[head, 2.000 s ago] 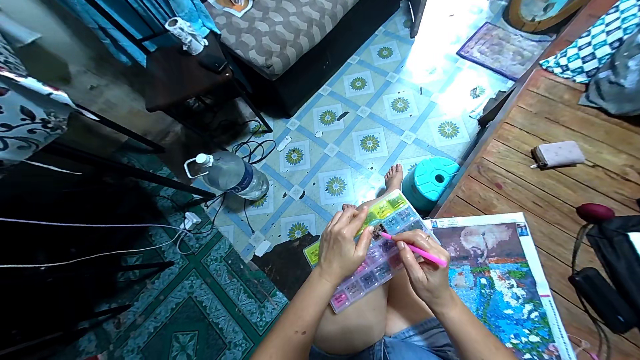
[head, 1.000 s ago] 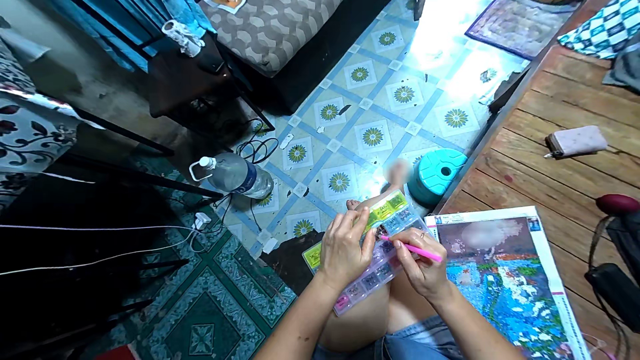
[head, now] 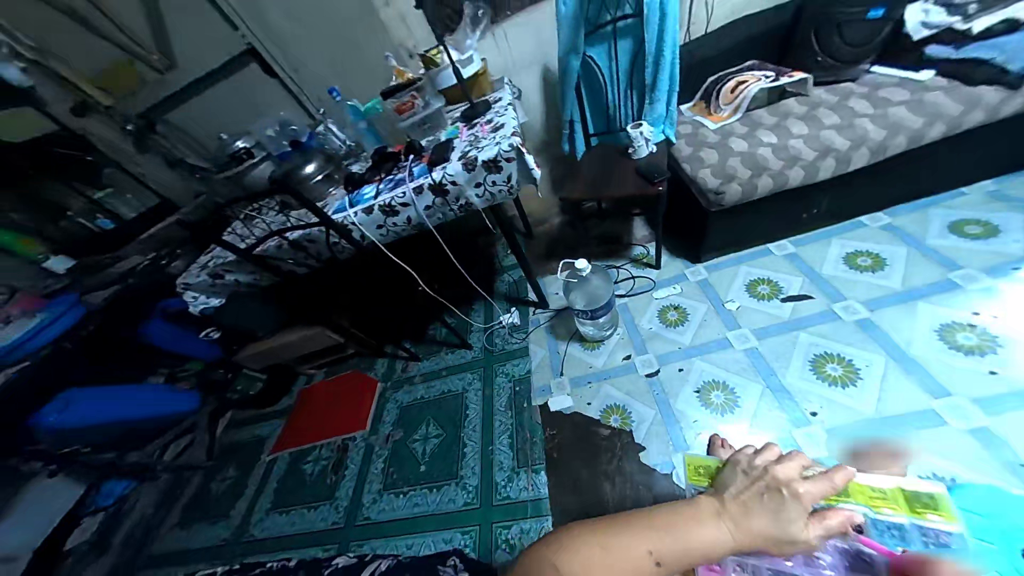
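A clear plastic compartment box (head: 912, 532) with yellow-green labels lies at the lower right. My left hand (head: 776, 500) rests across it, palm down, with the fingers spread over its compartments; whether it grips the edge is hidden. Only a blurred part of my right hand (head: 932, 564) shows at the bottom edge, beside the end of a pink pen-like tool (head: 876, 546) that points toward my left fingers. Most of my right hand is out of the frame.
A large water bottle (head: 590, 300) stands on the tiled floor near cables and a dark chair (head: 612, 180). Left of it is a cluttered table with a floral cloth (head: 488, 172). A cushioned bench (head: 816, 136) runs along the upper right. A teal round container (head: 992, 520) sits at the right edge.
The view has swung far to the left, so the picture sheet and wooden surface have left it. My left hand stays on the box.
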